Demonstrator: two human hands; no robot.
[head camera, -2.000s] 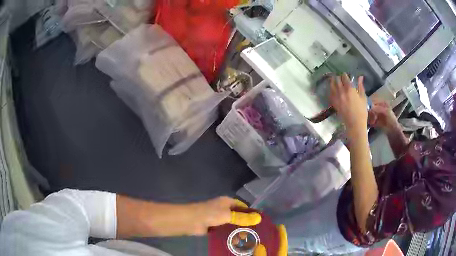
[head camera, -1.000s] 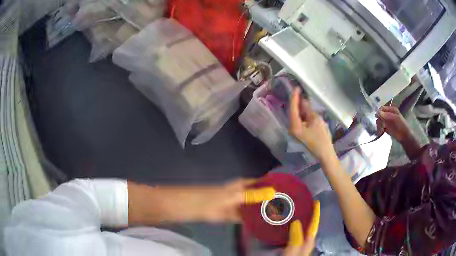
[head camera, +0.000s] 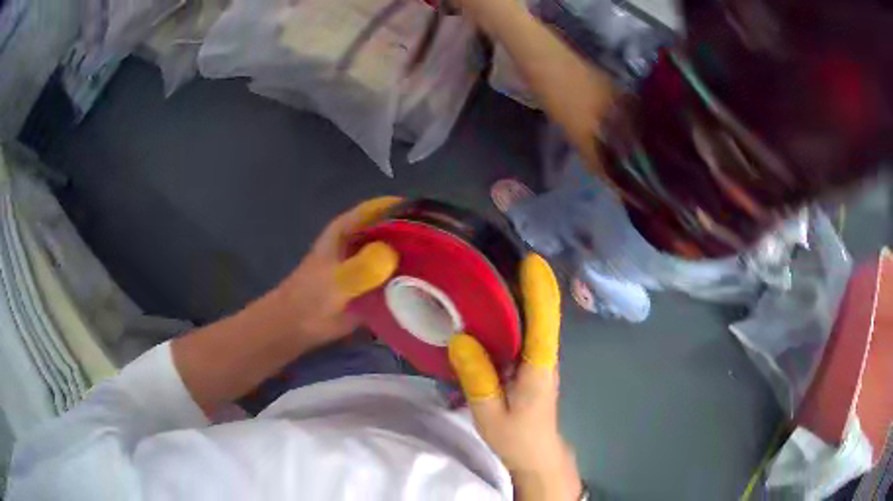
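A tape roll (head camera: 475, 289) with a bright red face and a dark, shiny edge is held in the air, tilted, in front of my body. Its white ring core (head camera: 423, 310) has a hole in the middle. My left hand (head camera: 328, 279) grips the roll's left side, with yellow finger cots on thumb and finger. My right hand (head camera: 519, 391) grips its right and lower right side, also with yellow finger cots. The fingertips behind the roll are hidden.
Clear bags of packed pieces (head camera: 323, 59) lie on the dark floor at the top. A co-worker's dark red patterned sleeve (head camera: 705, 127) and forearm cross the upper right. Pale blue shoes (head camera: 612, 294) show below. An orange-red bin (head camera: 850, 342) stands at right; folded off-white cloth (head camera: 44, 303) at left.
The view has turned down, and the white machine and basket have left it. The roll is now tilted, showing its dark edge. My right hand has come further into view.
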